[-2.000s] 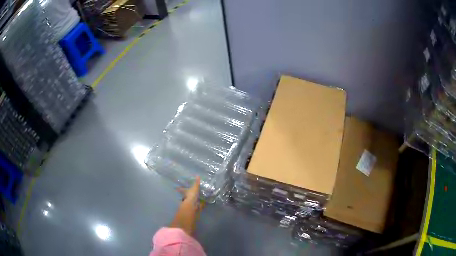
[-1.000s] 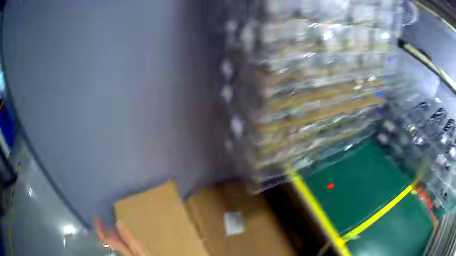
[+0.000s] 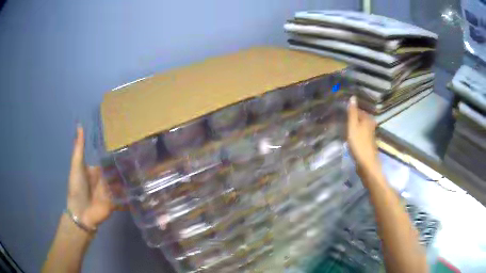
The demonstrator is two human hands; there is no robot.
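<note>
A tall stack of clear blister trays point(image 3: 229, 186) stands in front of me, blurred, with brown layers between the trays. A plain brown cardboard sheet point(image 3: 213, 96) lies on its top. My left hand point(image 3: 90, 186) is at the stack's left side near the top, fingers up, palm towards the trays. My right hand point(image 3: 365, 136) is at the stack's right side near the top. The two hands hold the upper part of the stack between them. The fingertips of my left hand are partly hidden behind the trays.
A stack of white hole trays (?) point(image 3: 367, 50) stands behind on the right. Another pale stack point(image 3: 469, 133) is at the right edge. A clear tray with dark parts point(image 3: 426, 224) lies low on the right. A grey partition point(image 3: 80, 48) is behind.
The view has swung right from the floor and cardboard-topped stack to the tall tray stack. My right hand has come into view, and both hands are now on the stack's sides.
</note>
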